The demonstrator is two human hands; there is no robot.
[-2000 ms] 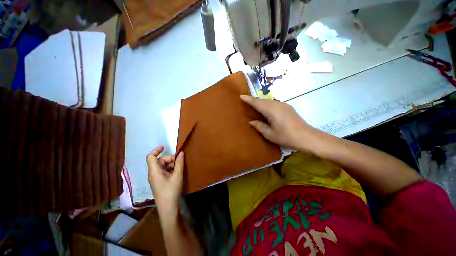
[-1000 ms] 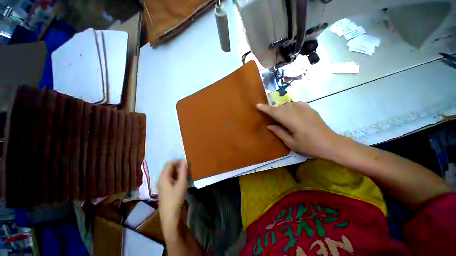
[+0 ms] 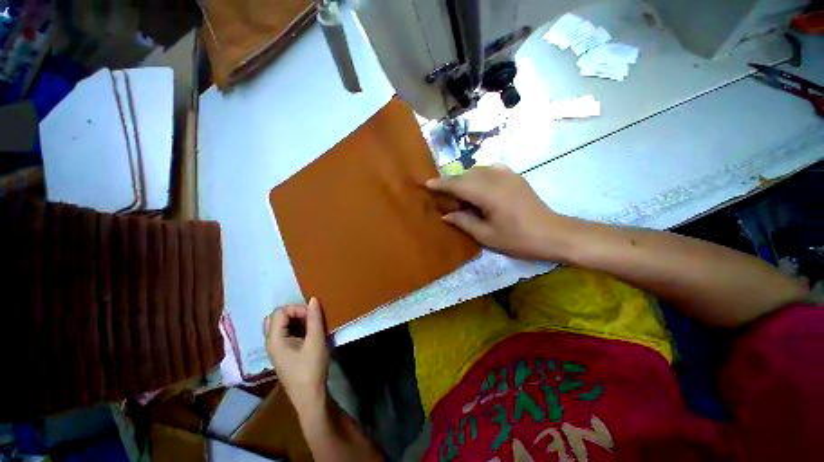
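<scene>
A flat tan-orange leather panel (image 3: 361, 212) lies on the white machine table, its right edge beside the needle area (image 3: 461, 144) of the sewing machine. A thin pale edge shows along its left side. My left hand (image 3: 300, 347) pinches the panel's near left corner between thumb and fingers. My right hand (image 3: 497, 212) holds the right edge just in front of the presser foot, with thumb and forefinger on the panel. What lies under the right fingers is hidden.
A pile of dark brown panels (image 3: 117, 298) stands at the left. White lining pieces (image 3: 86, 135) lie behind it. Tan panels (image 3: 257, 36) lie at the back left. White labels (image 3: 596, 54) lie right of the machine head (image 3: 452, 41). Snips (image 3: 791, 86) lie at the far right.
The raised left corner of the panel now lies flat. My left hand, apart from the panel a second ago, now pinches its near left corner. The right hand stays at the right edge.
</scene>
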